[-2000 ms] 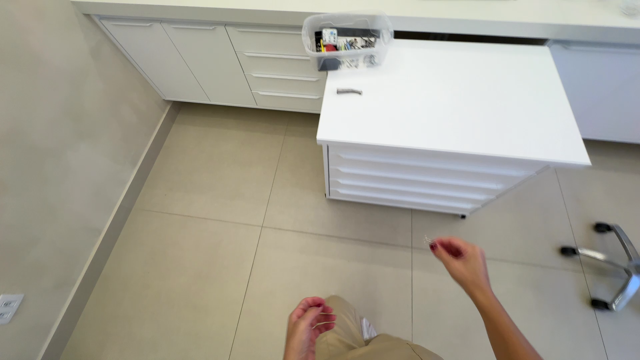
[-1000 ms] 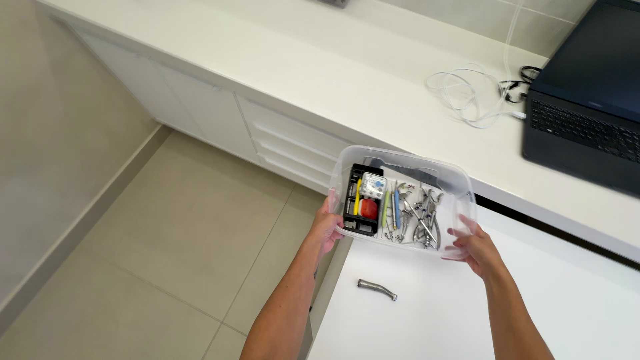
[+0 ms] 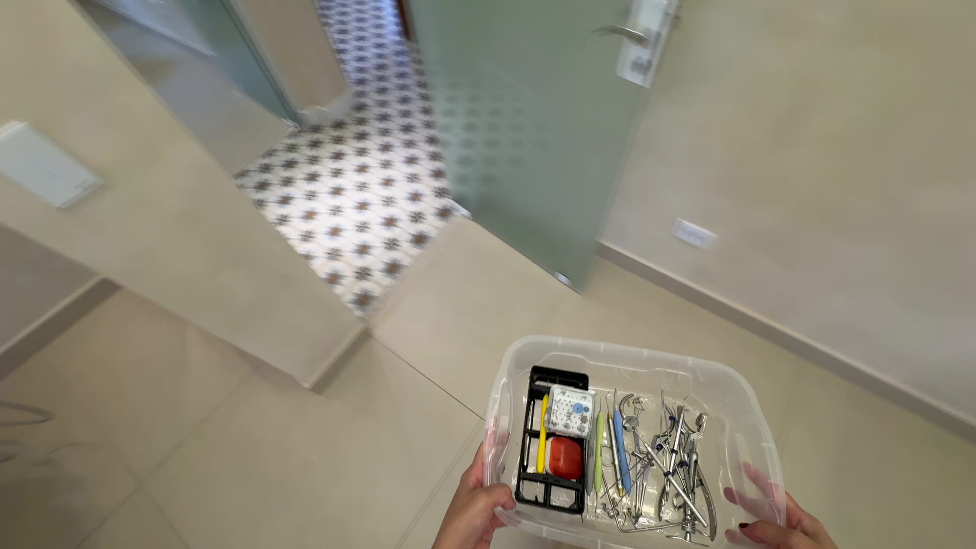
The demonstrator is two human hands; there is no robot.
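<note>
A clear plastic bin (image 3: 625, 352) is held at the lower right of the view, tilted a little. My left hand (image 3: 476, 503) grips its left wall, the thumb over the rim. On the right wall is my right hand (image 3: 785, 526), its fingers partly seen through the plastic. Inside the bin, a black plastic rack (image 3: 559, 377) lies at the left with a white dotted box (image 3: 570, 410), a red case (image 3: 565, 457) and a yellow stick (image 3: 542, 435). Beside it are a green-handled tool (image 3: 598, 451), a blue-handled tool (image 3: 622, 450) and several metal dental instruments (image 3: 671, 465).
Ahead stands an ajar frosted glass door (image 3: 534, 137) with a metal handle (image 3: 625, 33). A doorway shows patterned floor tiles (image 3: 362, 206). A wall end (image 3: 335, 358) juts in at the left, and a baseboard (image 3: 762, 324) runs along the right wall.
The view has swung from the white cabinet and counter to a doorway. Two seconds ago the bin stood on the cabinet and both hands were away from it; now both hands carry it.
</note>
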